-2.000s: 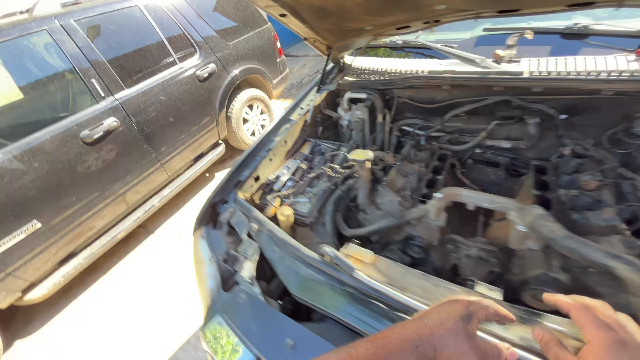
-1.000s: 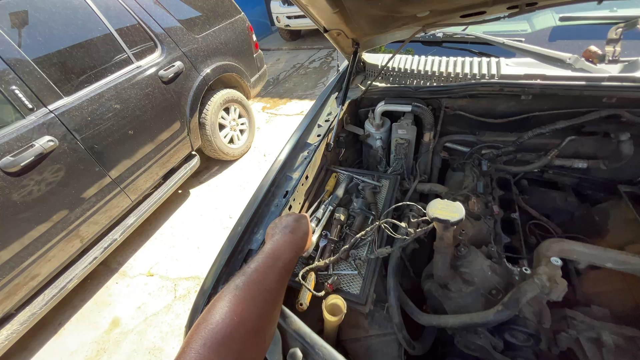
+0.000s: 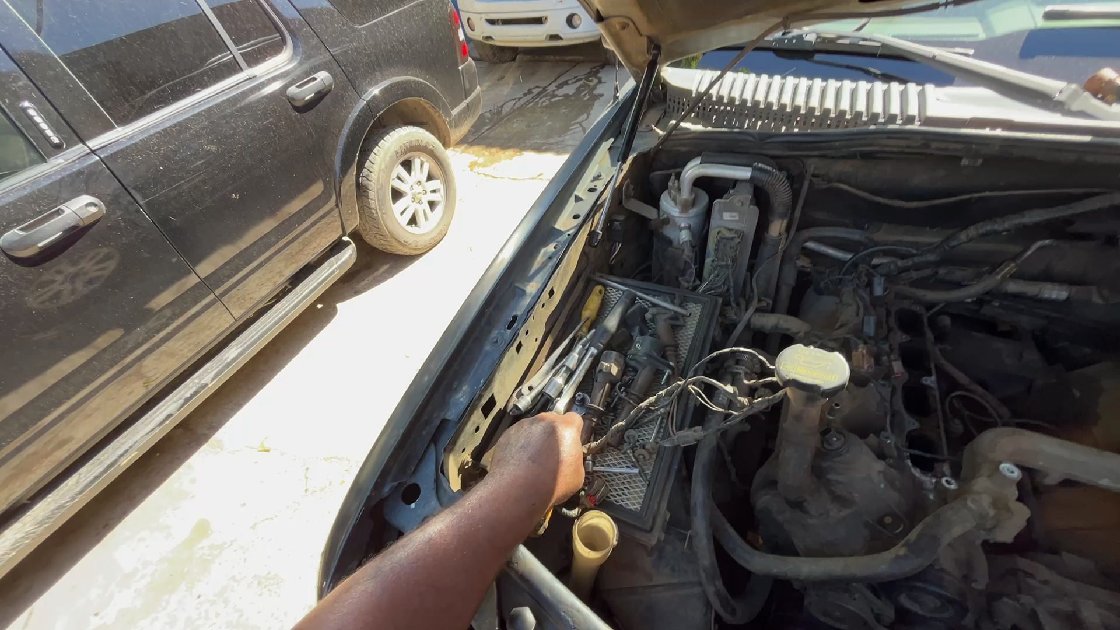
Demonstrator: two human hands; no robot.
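Note:
My left hand (image 3: 538,459) reaches in from the bottom with its fingers curled, at the near left edge of a pile of hand tools. Its fingertips are hidden, so I cannot tell whether it grips anything. Chrome ratchets (image 3: 573,372) and a yellow-handled tool (image 3: 592,304) lie just beyond it, on a mesh panel with a black frame (image 3: 700,328). Dark sockets or adapters (image 3: 605,376) lie among them. Part of something yellow shows under the hand. Wiring with connectors (image 3: 652,402) crosses the panel. My right hand is out of view.
An open cream filler neck (image 3: 593,541) stands close to my wrist. To the right are a capped oil filler (image 3: 812,372), a curved coolant pipe (image 3: 910,547) and the engine. The fender edge (image 3: 455,359) and hood strut (image 3: 632,131) border the left. A dark SUV (image 3: 219,175) stands beyond.
Both hands were over the front of the engine bay two seconds before; now only my left hand shows, at the tools. It is nearer the panel's front edge than one second before. The view has swung left.

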